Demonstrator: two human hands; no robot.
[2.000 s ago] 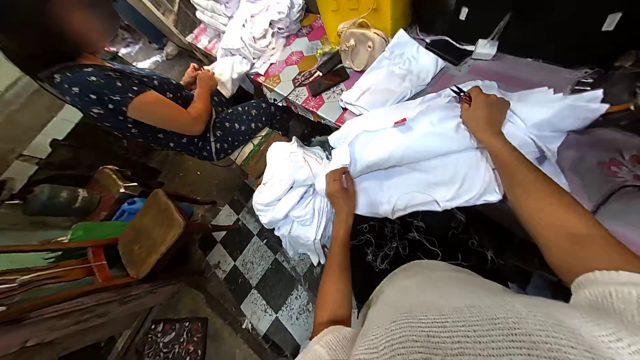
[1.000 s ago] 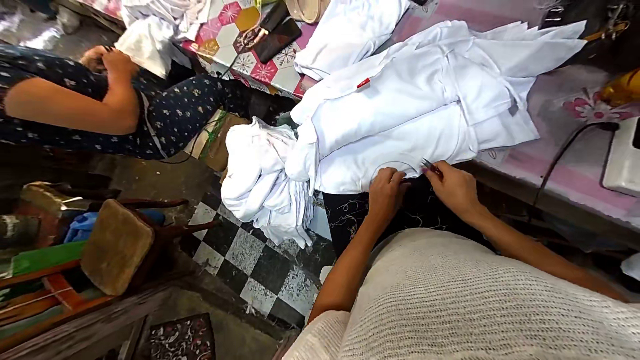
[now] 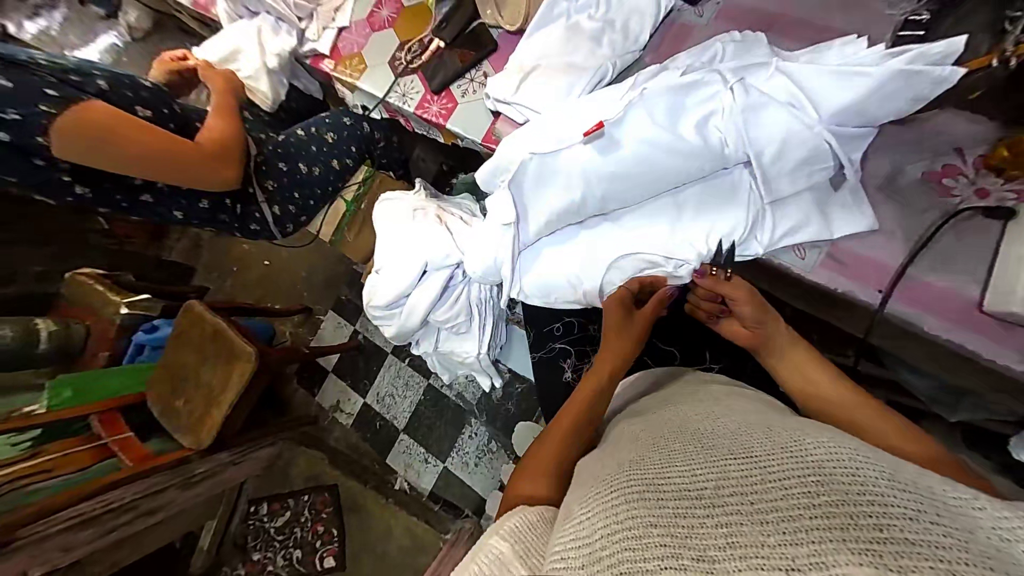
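White garments lie layered over the table's edge and my lap, one bearing a small red tag. My left hand pinches the curved hem of the top garment at its near edge. Close beside it on the right, my right hand holds small thread snips, their dark blades pointing away from me, while its thumb and finger rest at the same edge. A bunched heap of white garments hangs to the left. Cut threads cling to the dark cloth on my lap.
At the upper left, a person handles white cloth. A phone lies on the patterned tablecloth. At the right a black cable runs over the table's edge. A wooden chair stands at the lower left above the floor.
My right hand, with the snips, has come from the far side of the garments to the near edge beside my left hand. My left hand has moved right along that edge. The view has shifted.
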